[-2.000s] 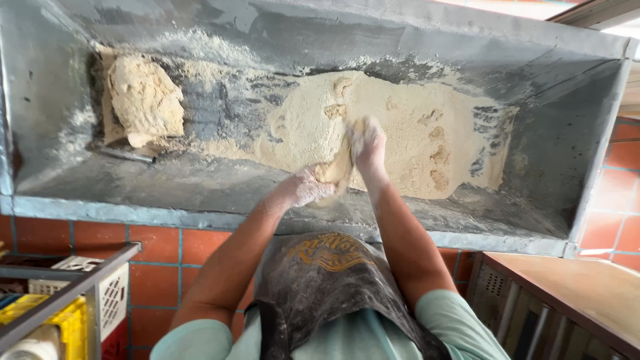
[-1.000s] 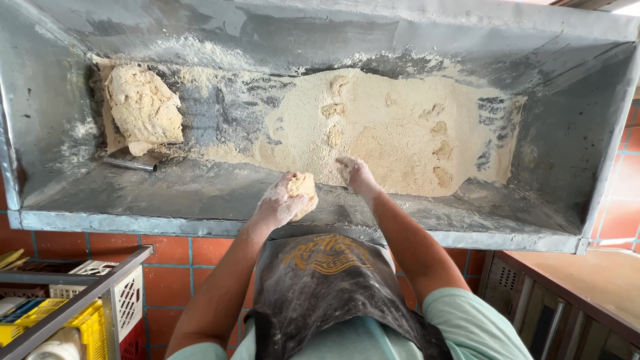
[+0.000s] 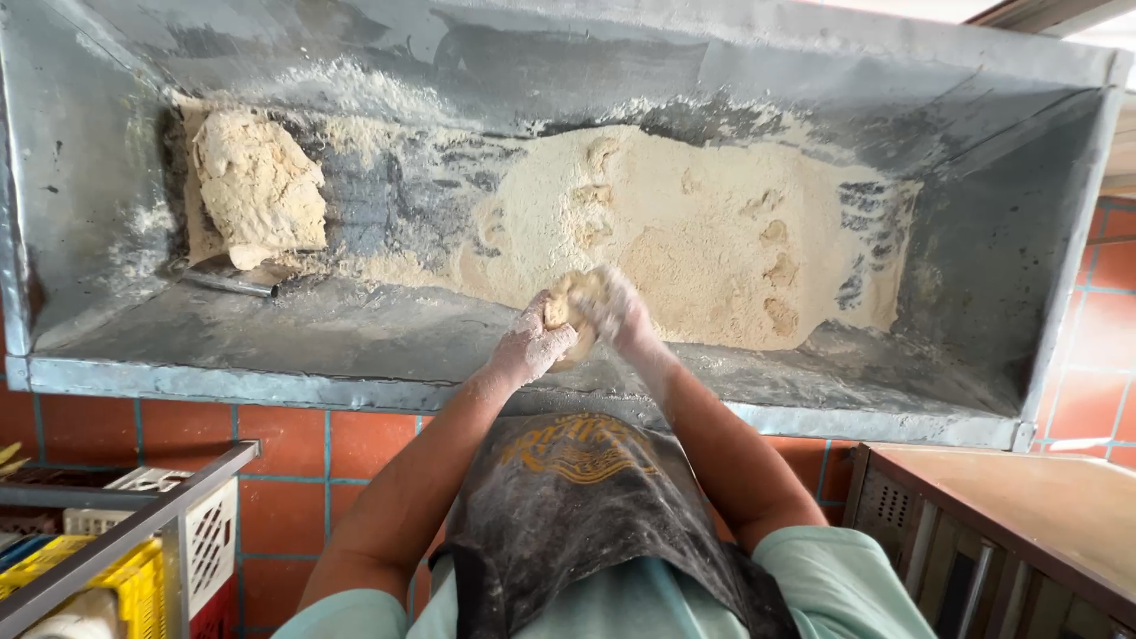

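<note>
My left hand [image 3: 532, 342], dusted with flour, grips a lump of dough [image 3: 572, 306] above the near side of a metal trough [image 3: 373, 342]. Against the same lump, my right hand [image 3: 621, 311] closes from the right, slightly blurred. Beyond both hands, pale flour [image 3: 692, 240] covers much of the trough floor, with several small dough pieces [image 3: 593, 193] in two rough rows. At the trough's left end lies a large dough mass [image 3: 257, 186]. A metal scraper with a tubular handle [image 3: 231, 284] rests just below it.
The trough's raised near rim [image 3: 266, 386] runs between the apron and the flour. At the lower left stands a metal rack [image 3: 133, 532] with a yellow plastic crate [image 3: 142, 586] and white ones. A cabinet with a flat top [image 3: 1021, 497] is at the lower right.
One second ago my right hand was at the flour, apart from the dough in my left hand. Now both hands meet on that dough, my left hand having moved right.
</note>
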